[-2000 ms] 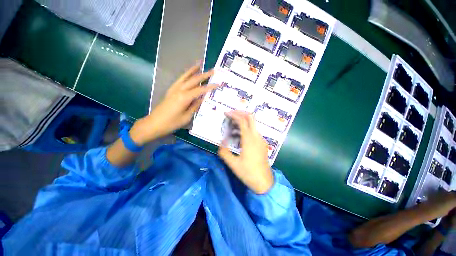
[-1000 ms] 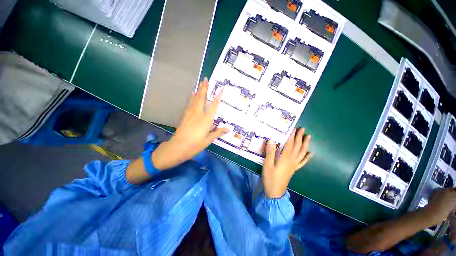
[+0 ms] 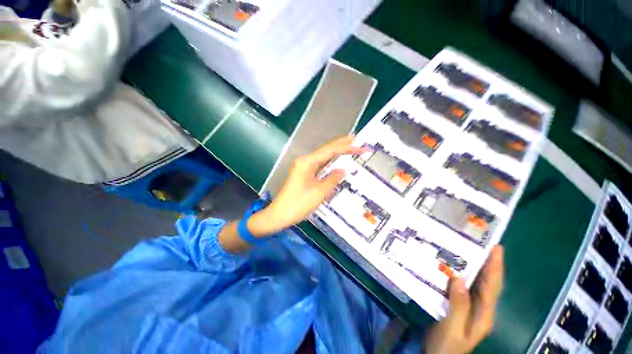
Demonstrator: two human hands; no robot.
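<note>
A white blister tray (image 3: 393,250) with two columns of boards lies at a slant in front of me, raised at least partly over another white tray edge (image 3: 364,271). The boards (image 3: 475,174) have grey faces and orange patches; the nearest ones look paler. My left hand (image 3: 305,190) is at the tray's left edge, thumb and fingers on it. My right hand (image 3: 472,304) grips its near right corner, with the fingers along the right side. The grey-brown liner sheet (image 3: 326,114) lies left of the tray, partly behind my left hand.
A tall white tray stack (image 3: 277,62), with boards on top, stands at far left. A neighbouring tray (image 3: 578,266) with black boards is at right. A person in a white sleeve (image 3: 76,76) is at upper left. Translucent curved plastic (image 3: 558,38) lies at the far side.
The view has swung left. The tray now looks larger and tilted, with another edge showing under it. My right hand has moved from beside the tray onto its near right corner.
</note>
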